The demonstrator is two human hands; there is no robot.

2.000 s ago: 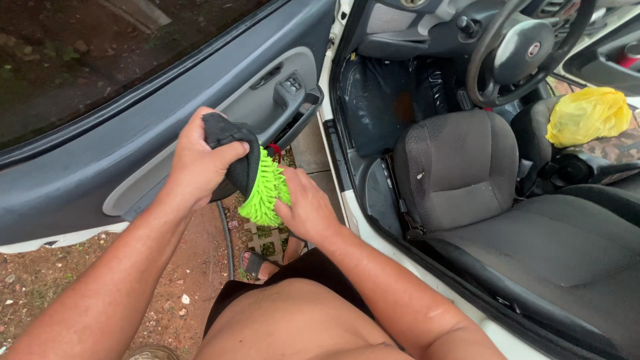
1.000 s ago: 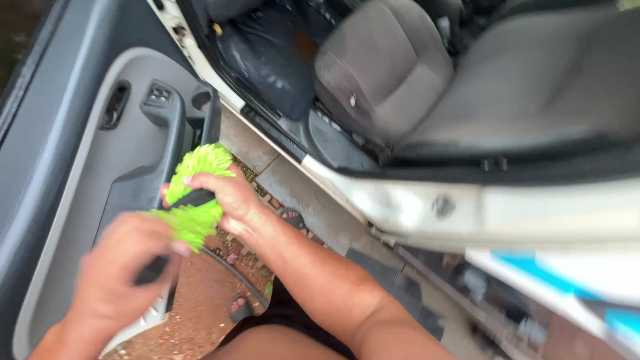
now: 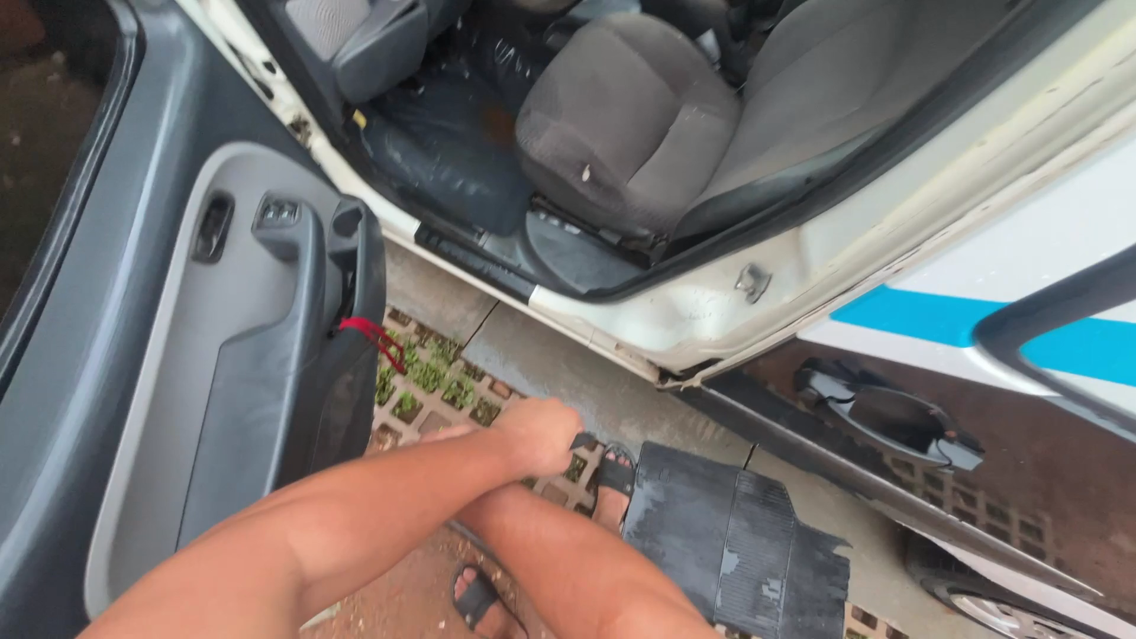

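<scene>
My left hand [image 3: 543,435] is closed in a fist over the paving beside the open car door, and a small black end [image 3: 583,440] of something sticks out of it. My left forearm crosses above my right arm. Of my right hand [image 3: 449,432], only a sliver shows behind the left forearm; what its fingers do is hidden. No green part of the mitt is visible. To the left of the hands is the grey door panel [image 3: 253,319] with its pull handle and a red cord [image 3: 373,335] hanging from its pocket.
The car's front seat [image 3: 626,124] and white door sill [image 3: 595,335] lie ahead. A worn black floor mat [image 3: 754,541] rests on the ground at right, near a sandalled foot [image 3: 614,479]. Another sandalled foot [image 3: 477,596] stands on red soil. The car's rear door [image 3: 1021,426] is at far right.
The green chenille mitt, in both hands earlier, no longer shows. My hands have moved away from the door panel and my arms now cross. The view has shifted, bringing the floor mat into sight.
</scene>
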